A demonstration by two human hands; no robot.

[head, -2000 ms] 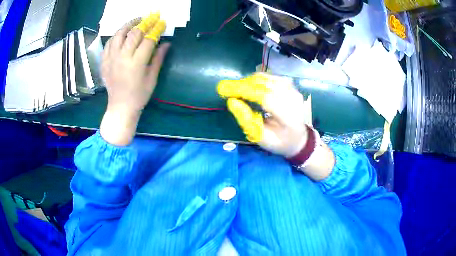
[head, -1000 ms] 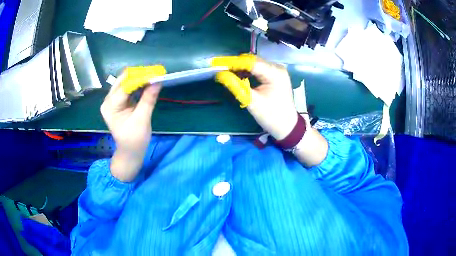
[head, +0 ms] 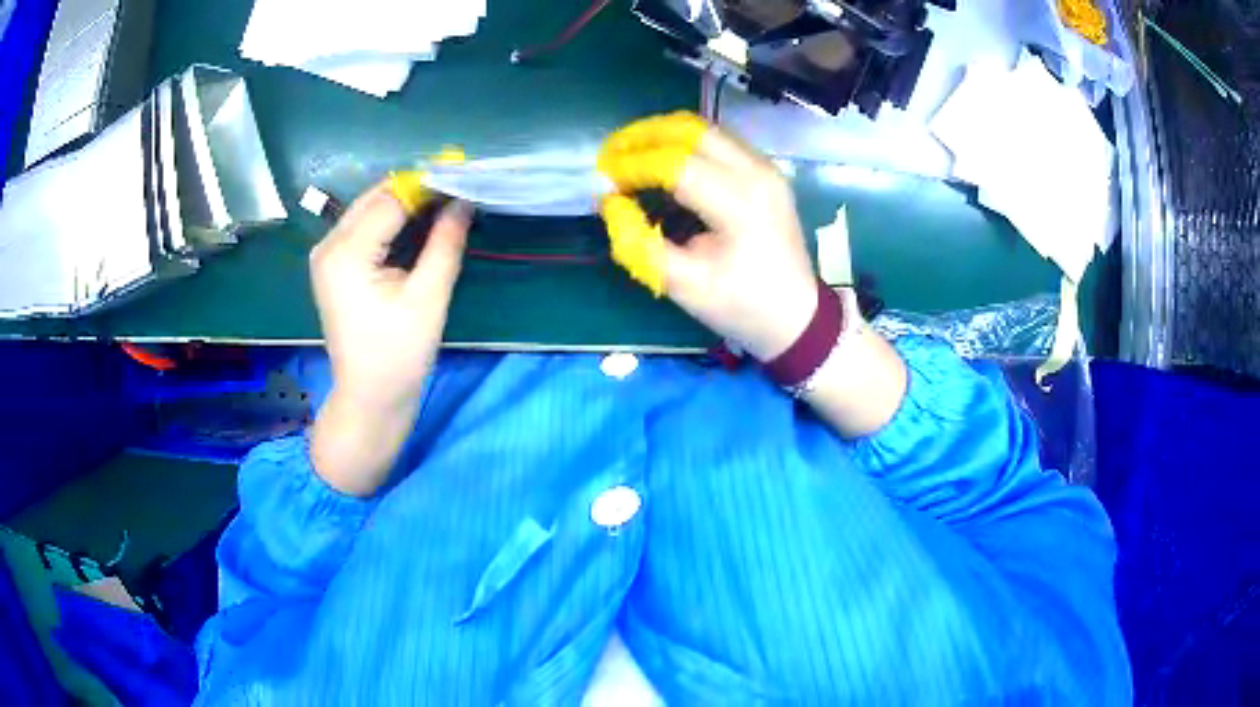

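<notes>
A thin pale, shiny plate or film [head: 518, 184] is held up between my two hands above the green bench; it is blurred, so I cannot tell which. My left hand [head: 380, 276], with yellow finger cots, pinches its left end between thumb and fingers. My right hand [head: 719, 228], also with yellow finger cots, holds its right end. Fingers hide both ends. Red lead wire [head: 532, 257] shows on the bench beyond the hands.
A mirror stack [head: 83, 228] leans at the left. White wipes [head: 362, 35] lie at the back left, and more white sheets [head: 1034, 159] at the right. The black optical housing [head: 829, 55] stands at the back. A clear bag [head: 974, 329] lies by the right front edge.
Two seconds ago my left hand was over the white wipes and nothing spanned my hands. Since one second ago, the held piece has moved slightly and shows a broader, blurred face.
</notes>
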